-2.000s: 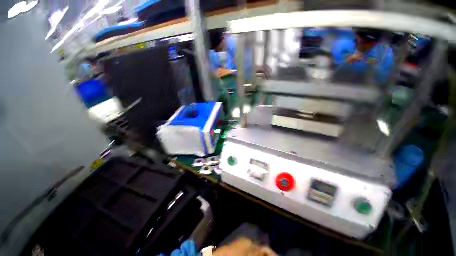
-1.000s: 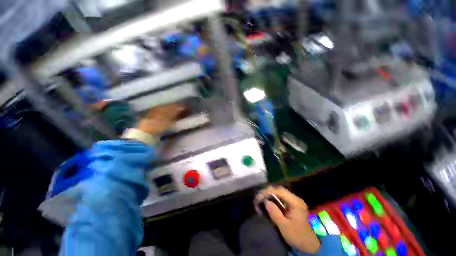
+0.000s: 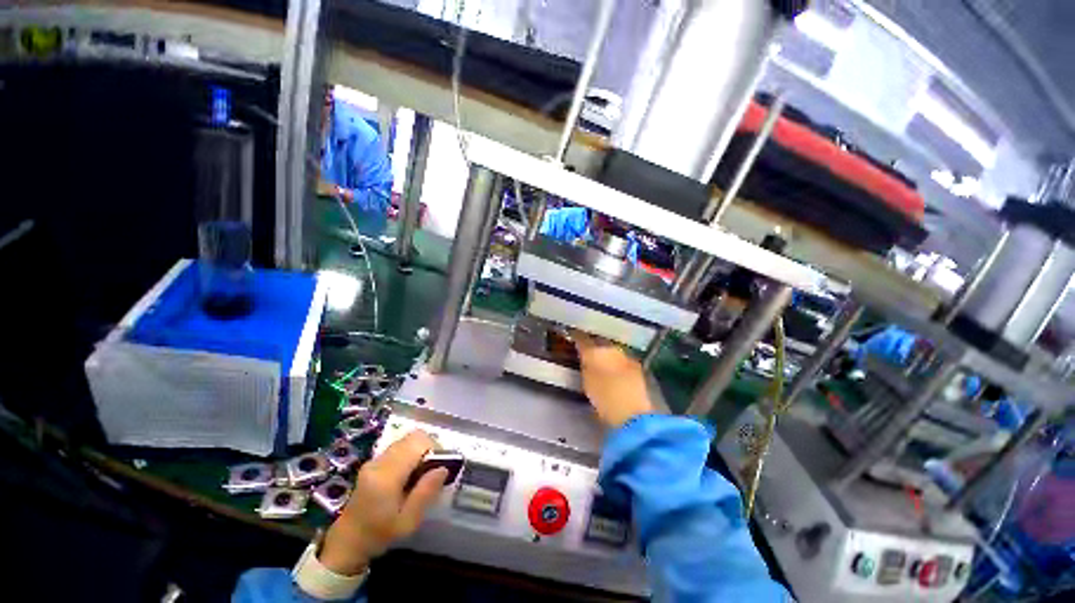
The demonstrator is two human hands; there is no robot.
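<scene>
My left hand [image 3: 380, 504] is in front of the press panel at its left end and grips a small dark square watch unit [image 3: 439, 464] between thumb and fingers. My right hand [image 3: 613, 379] reaches between the upper press plate [image 3: 607, 289] and the lower press nest [image 3: 536, 351]. Its fingertips are at the dark, brassy recess of the nest; whether they hold anything cannot be told. The upper plate is raised above the hand. The bench press [image 3: 472, 406] shows its red button [image 3: 549, 511]; my left hand and right sleeve cover parts of the panel.
Several loose metal fixtures [image 3: 307, 468] lie on the green bench left of the press. A blue-topped white box [image 3: 189, 395] stands beyond them. Steel posts [image 3: 463, 265] flank the nest. A yellowish hose [image 3: 778, 401] hangs right of the press. A second press [image 3: 843, 554] is further right.
My left hand has left the press nest and now holds a unit before the panel. My right hand has moved from beside the red tray into the press. The view has swung left.
</scene>
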